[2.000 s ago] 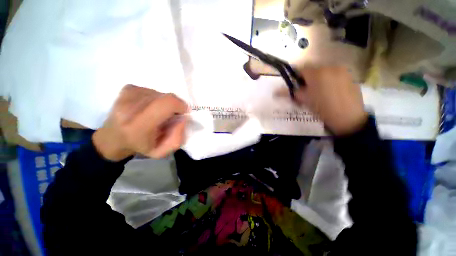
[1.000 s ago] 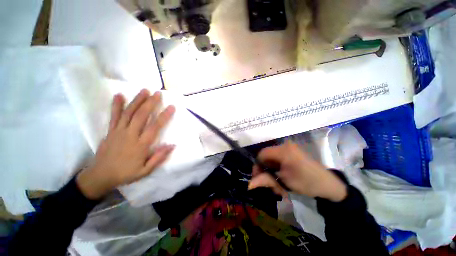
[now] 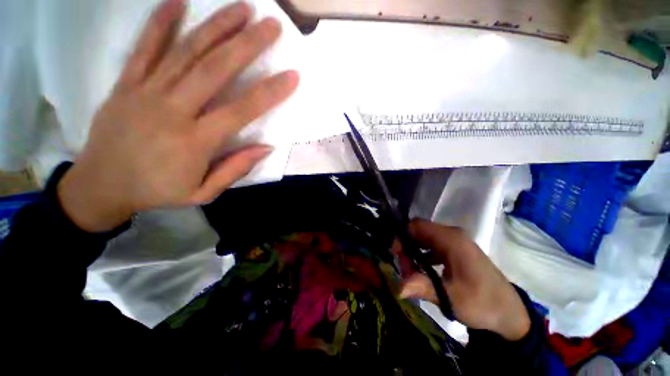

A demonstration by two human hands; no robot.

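Observation:
White fabric [image 3: 81,44] lies on the white table at the left and blends with it. My left hand [image 3: 173,117] lies flat on the fabric with its fingers spread. My right hand [image 3: 463,279] holds black scissors [image 3: 373,165] by the handles at the table's front edge. The blades look closed and point up and to the left. Their tip lies over the left end of the printed ruler [image 3: 507,125]. The fabric's exact edge near the tip is hard to make out.
The machine bed's edge [image 3: 441,13] runs along the top. A pale yellow thread tuft [image 3: 585,28] and a green-handled tool [image 3: 646,47] are at upper right. Below the table, a blue basket [image 3: 566,202] and white cloth [image 3: 547,272] are at right; more cloth [image 3: 150,264] is at lower left.
My left hand went from a closed grip on cloth to lying spread on the fabric. My right hand brought the scissors down from beside the machine to the table's front edge. The view has shifted.

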